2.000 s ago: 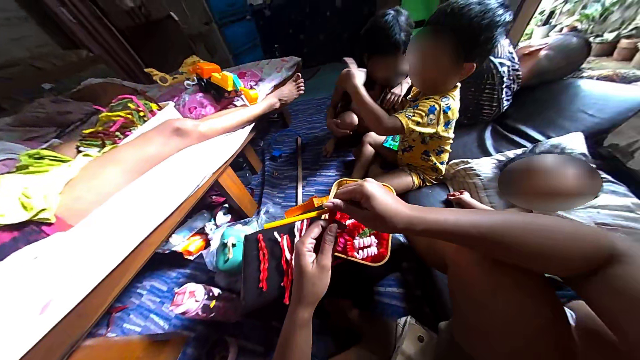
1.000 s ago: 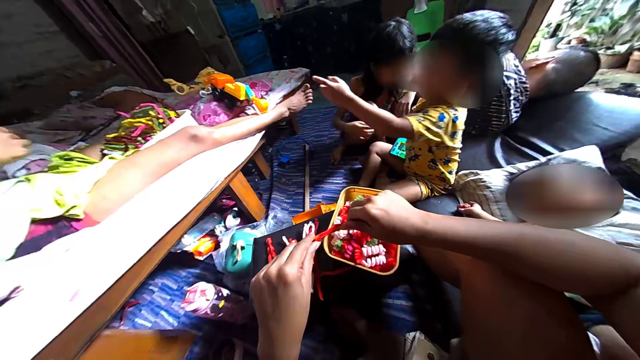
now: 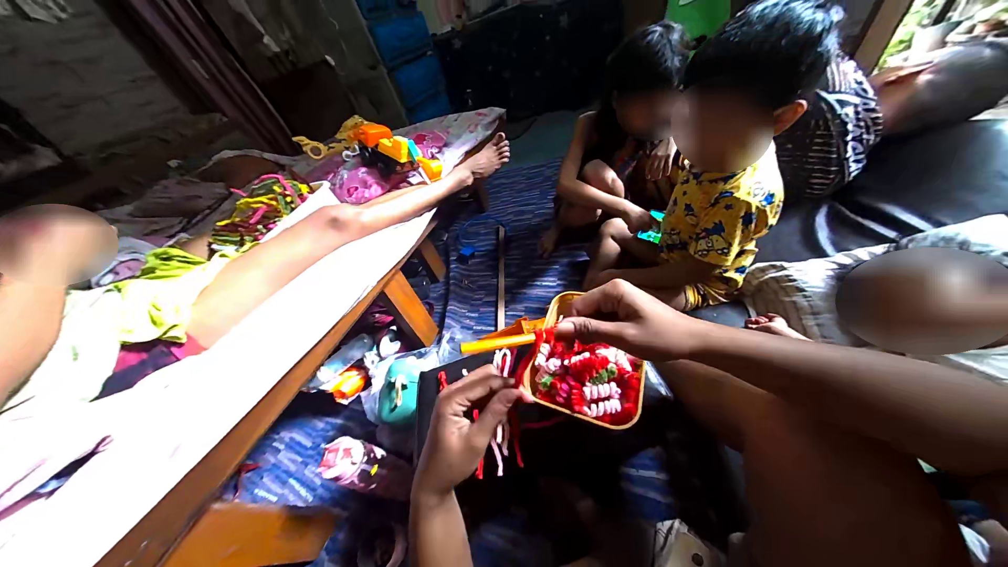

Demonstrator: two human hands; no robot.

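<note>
In the head view my right hand (image 3: 622, 319) pinches a yellow stick (image 3: 498, 343) with red fuzzy cord (image 3: 543, 339) wound around its right end. My left hand (image 3: 471, 421) holds the hanging part of that cord between thumb and fingertips, lower and to the left. Just beneath my right hand sits a yellow-rimmed container (image 3: 636, 394) with red, white, pink and green coiled pieces (image 3: 602, 398) in it. Red and white lengths of cord (image 3: 498, 453) lie on a dark surface behind my left hand.
A wooden bench (image 3: 315, 394) with a white top runs along the left, with a person's leg on it. Two people (image 3: 720, 213) sit on the blue mat ahead. A person lies on a striped pillow (image 3: 795, 283) at right. A teal case (image 3: 400, 390) is beside the bench.
The red cord, stretched between my hands a second ago, now wraps the yellow stick and hangs down to my left hand. The seated person in yellow has lowered a raised arm.
</note>
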